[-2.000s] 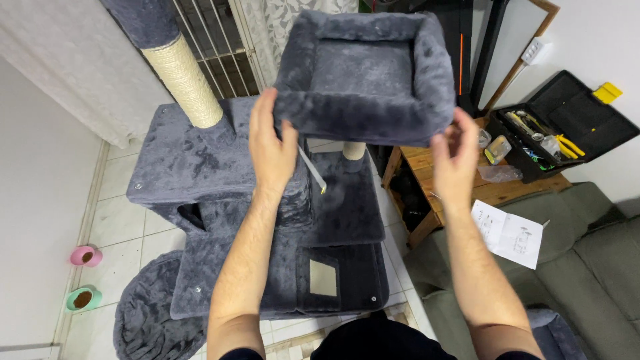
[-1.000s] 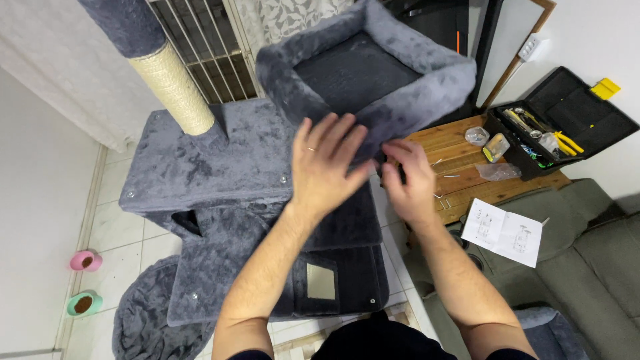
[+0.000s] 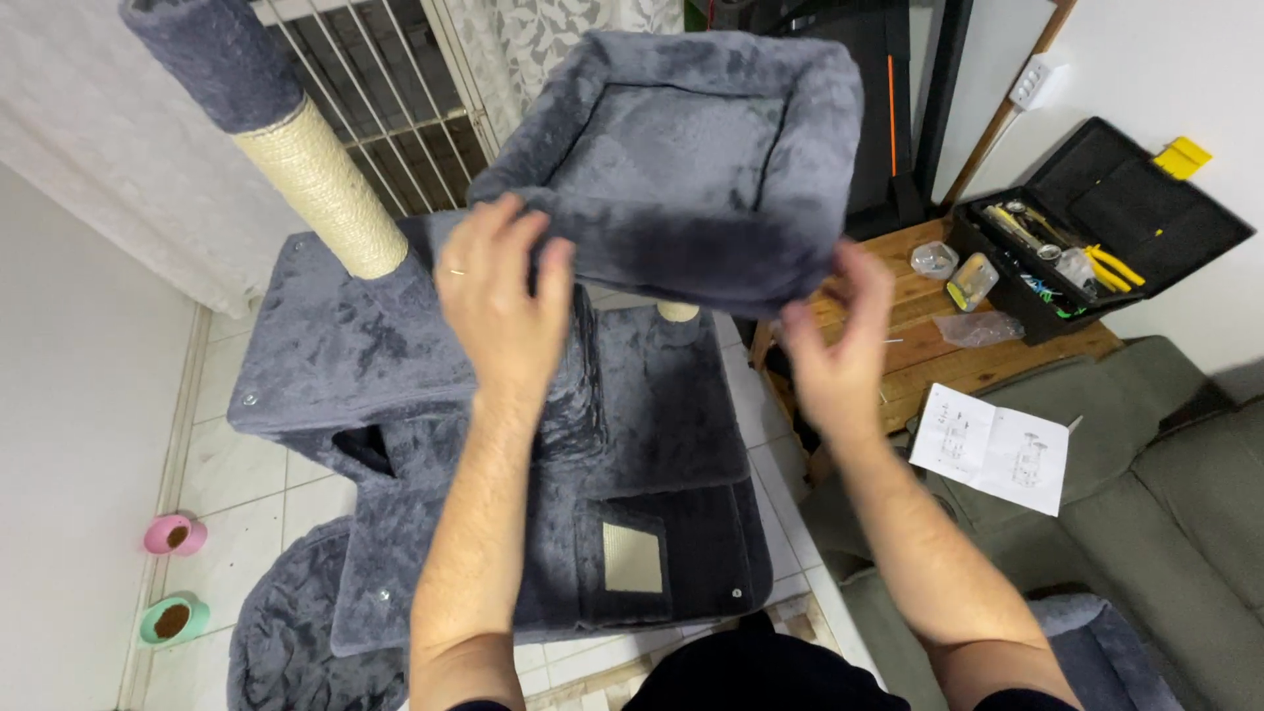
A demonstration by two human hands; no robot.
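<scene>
A grey plush cat bed with padded rims is held up above the cat tree, tilted so its inside shows. My left hand is at its near left corner, the fingers on the padded rim. My right hand grips the near right corner, thumb toward the underside; it is slightly blurred. Beneath and to the left stands the grey plush cat tree, with a sisal-wrapped post rising from its upper platform. Under the bed, the top of a shorter sisal post shows partly.
On the wooden table sit an open black toolbox, a plastic bag and small containers. An instruction booklet lies on the grey sofa. Pink and green food bowls and a round plush cushion are on the tiled floor.
The cat bed has turned in my hands since a second ago, and its lining shows more. My hands have moved apart, the left to the left rim and the right to the right corner.
</scene>
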